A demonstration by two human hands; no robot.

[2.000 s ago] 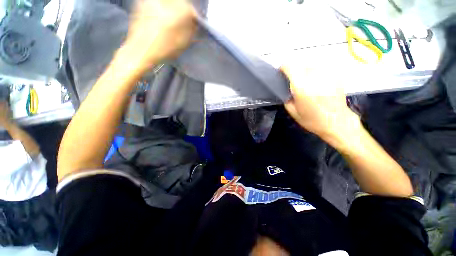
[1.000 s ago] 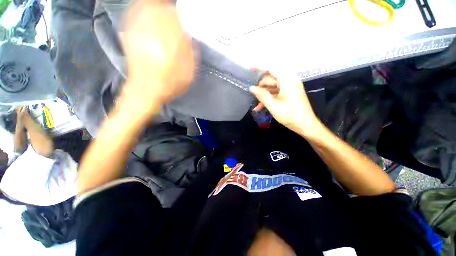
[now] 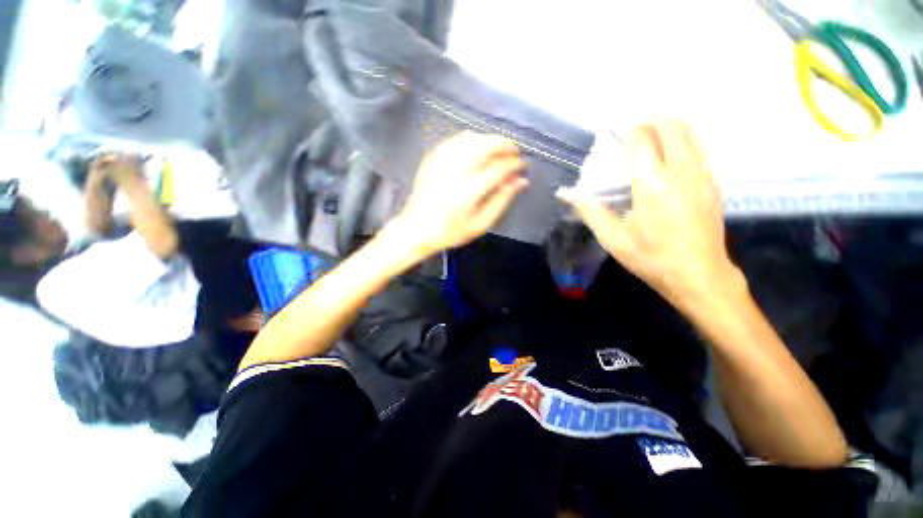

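A dark grey garment (image 3: 374, 111) lies over the table from the upper left, its stitched edge pointing right and its lower part hanging over the table's front. Pale stitching runs along that edge. My left hand (image 3: 466, 187) is over the garment below the stitched edge, fingers curled; whether it grips cloth is unclear. My right hand (image 3: 653, 202) is at the right end of the stitched edge, slightly blurred, its fingertips against a glaring pale area; whether it pinches the cloth cannot be told.
Scissors with green and yellow handles (image 3: 845, 81) lie on the white table (image 3: 769, 152) at right. A ruler strip (image 3: 830, 197) runs along the front edge. A blue crate (image 3: 283, 275) is below at left. Another person in white (image 3: 121, 288) sits at far left beside a grey machine (image 3: 137, 91).
My left hand has moved down and right from the upper cloth, uncovering the stitched edge. My right hand has shifted right. The view has turned, bringing the whole scissor handles back in view.
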